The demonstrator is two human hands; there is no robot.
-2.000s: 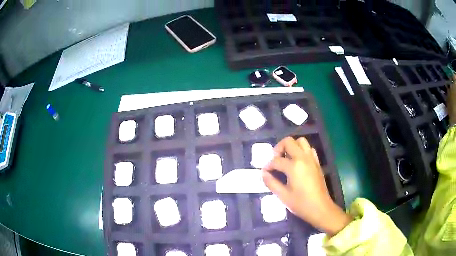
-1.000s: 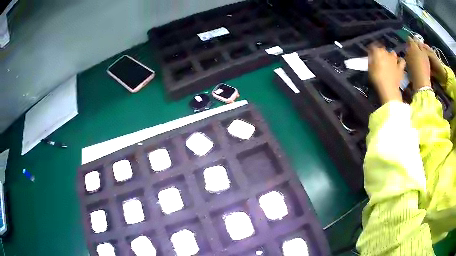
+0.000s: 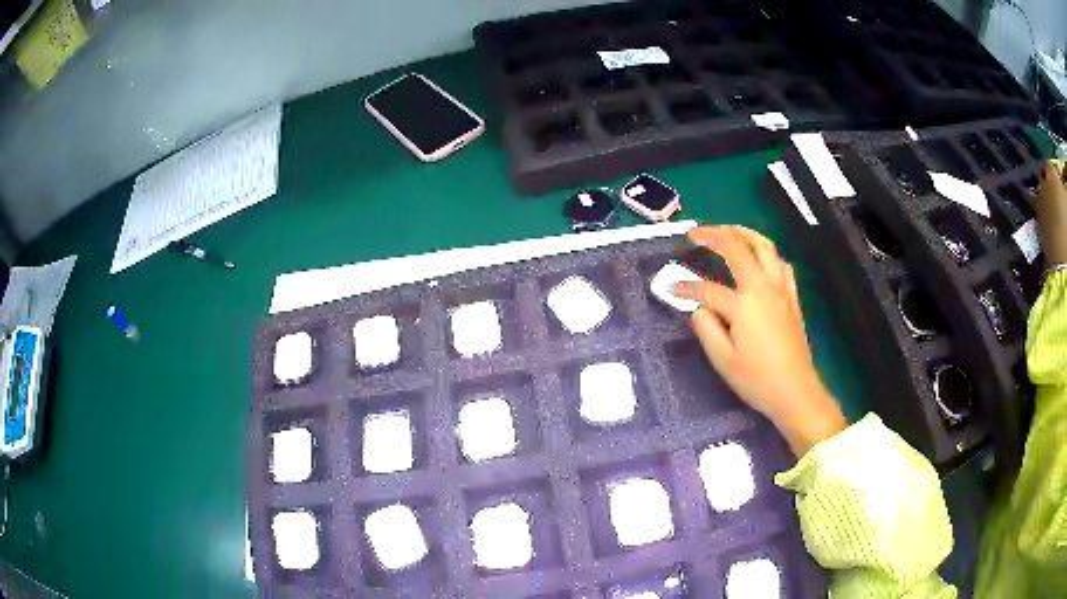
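A black foam tray (image 3: 451,390) lies in front of me. Square smartwatches with glowing white faces, such as this one (image 3: 607,392), sit in most visible pockets. My right hand (image 3: 755,334) reaches in from the right, its fingertips on the square smartwatch (image 3: 674,287) in the top right pocket. The fingers partly cover its right side; I cannot tell whether it is lifted. The pocket just below holds no watch. The tray's lower part is cut off by the picture's edge. My left hand is not in view.
Behind the tray lie a round watch (image 3: 592,208), a pink-rimmed square watch (image 3: 651,198) and a smartphone (image 3: 424,116). More foam trays (image 3: 638,160) stand at back and right, one bearing a white slip (image 3: 959,193). Paper (image 3: 201,185) and a pen lie left. Another person's hand (image 3: 1052,217) is at far right.
My right hand carried the white slip to the right tray, where it now lies, then came back to the top right watch. The view swung right and back.
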